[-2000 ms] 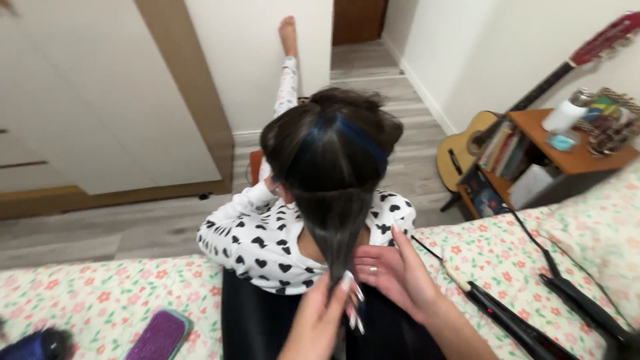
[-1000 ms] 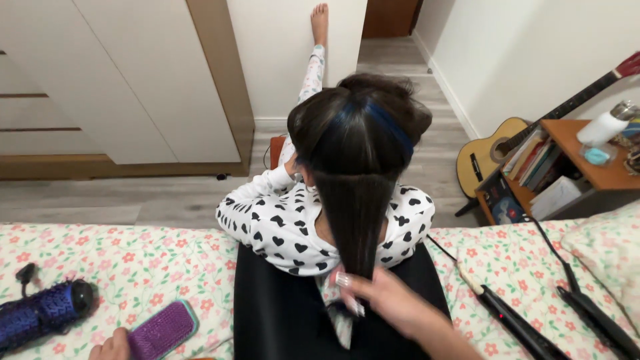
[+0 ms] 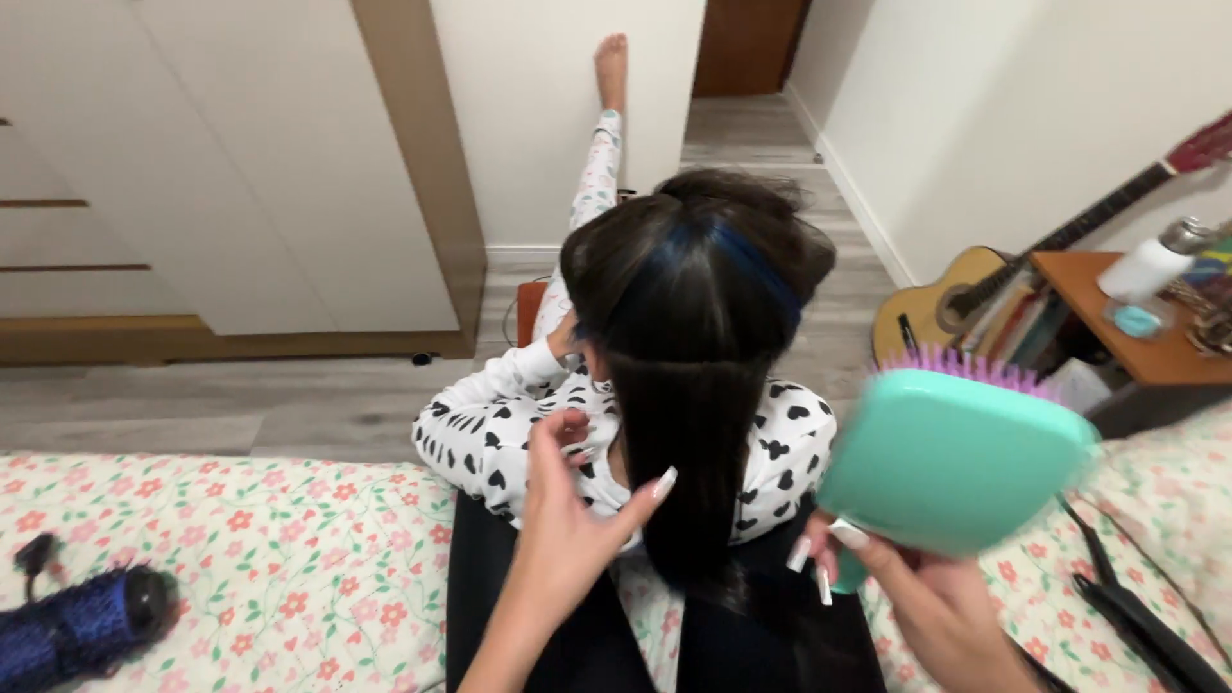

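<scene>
A seated person with long dark hair (image 3: 688, 423), parted across the back and with blue strands near the crown, has their back to me between my legs. My left hand (image 3: 577, 510) is beside the hanging hair on its left, fingers apart, thumb pointing toward the hair and nothing held. To the right of the hair, my right hand (image 3: 914, 587) grips a teal paddle hairbrush (image 3: 962, 462) by its handle. Its purple bristles face away from me. The person wears a white top with black hearts (image 3: 491, 433).
A blue round hot-air brush (image 3: 77, 621) lies on the floral bedspread (image 3: 318, 568) at left. A black flat iron (image 3: 1136, 606) with a cord lies at right. Beyond are an acoustic guitar (image 3: 943, 298), a wooden shelf (image 3: 1107, 318) holding a bottle (image 3: 1150, 265), and a wardrobe (image 3: 289, 173).
The brush lay on the bed at left beside my left hand one second ago; now it is in my right hand. My right hand has let go of the hair, which my left hand has moved near.
</scene>
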